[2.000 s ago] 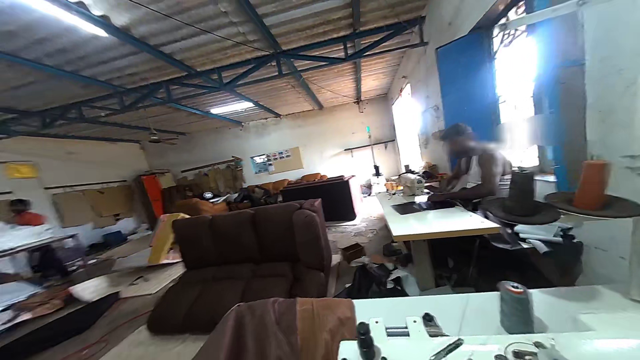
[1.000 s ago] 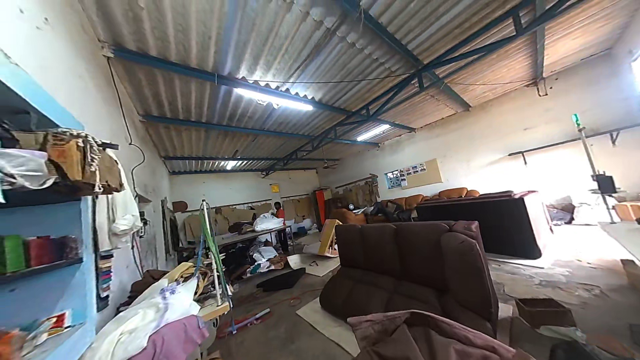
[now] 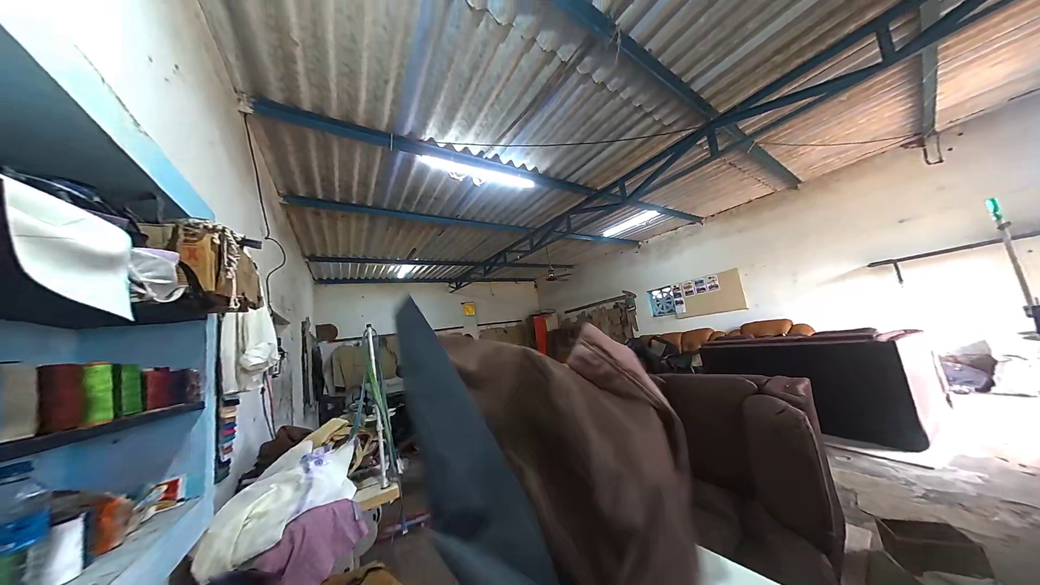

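Neither of my hands shows in the head view. A large piece of brown upholstery material (image 3: 585,439) rises upright in the lower middle, blurred at its edges, with a dark blue-grey face (image 3: 467,455) on its left side. What holds it up is hidden. Just behind it, to the right, stands a brown padded sofa (image 3: 780,463). A sliver of white tabletop (image 3: 731,569) shows below the material.
Blue shelves (image 3: 191,439) at the left hold thread spools (image 3: 97,394) and folded white material (image 3: 69,244). White and purple cloth (image 3: 276,508) lies heaped beside them. A black-backed sofa (image 3: 821,390) and an open box (image 3: 934,544) are at the right.
The brown material, low at the bottom edge before, now stands raised in front of the brown sofa. The view has turned left, away from the sewing table and the other person.
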